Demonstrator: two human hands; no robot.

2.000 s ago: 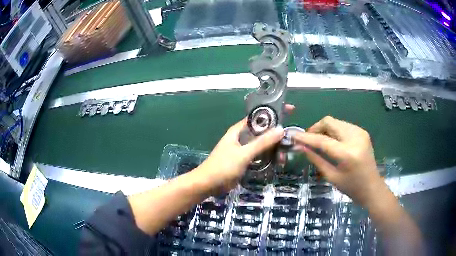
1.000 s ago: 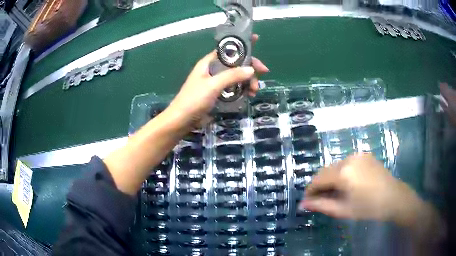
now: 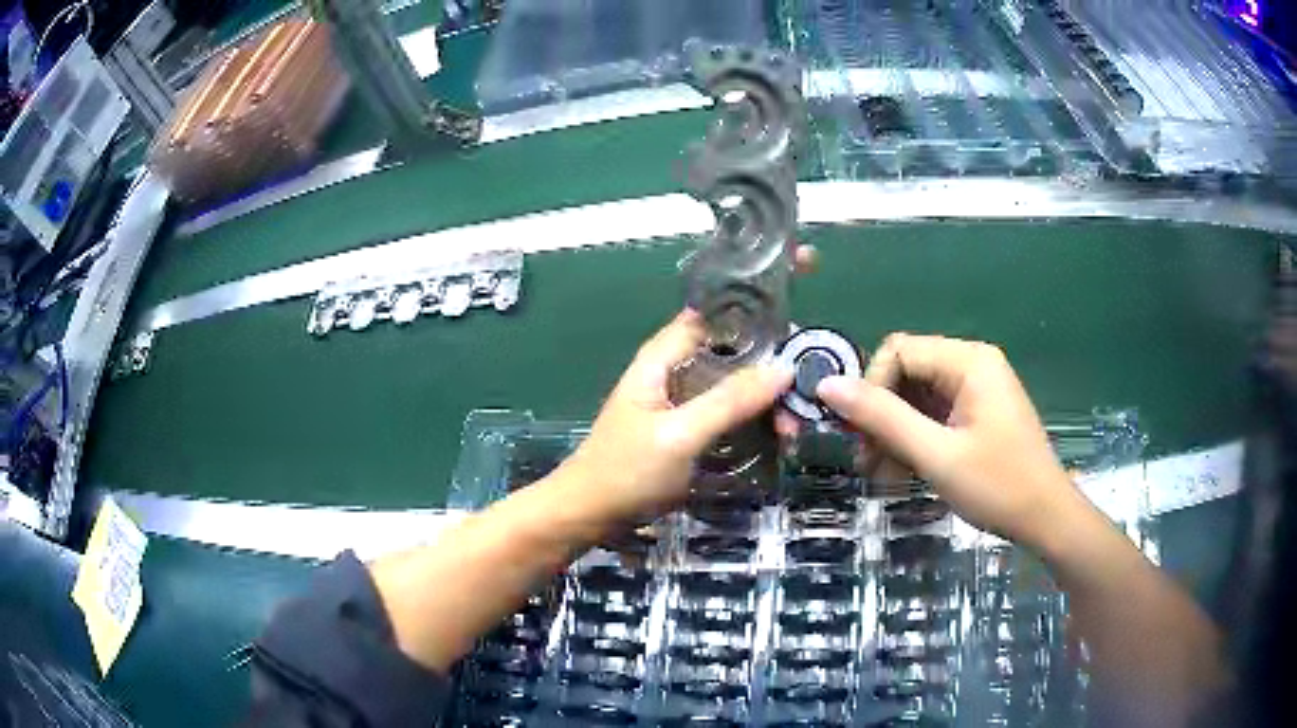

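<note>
My left hand (image 3: 669,427) holds a silver-grey metal strip holder (image 3: 743,228) upright, with its scalloped edge to the left and round pockets one above another. My right hand (image 3: 953,427) holds a round component (image 3: 819,376), a dark disc with a pale ring, just right of the holder. My left thumb is close to its edge; whether it touches is unclear. My left hand hides part of the holder's lower end. Below the hands a clear blister tray (image 3: 491,434) has columns of slots, many filled with dark components.
Another metal holder (image 3: 417,293) lies on the green belt (image 3: 583,320) at left, and part of one (image 3: 135,353) farther left. Clear trays (image 3: 939,128) lie beyond the belt. A grey post (image 3: 373,68), a copper-orange stack (image 3: 249,107) and a yellow paper slip (image 3: 110,583) are at left.
Since one second ago, my right hand has moved up from the tray to the holder with a round component. The view has shifted, and the holders on the belt appear in different places.
</note>
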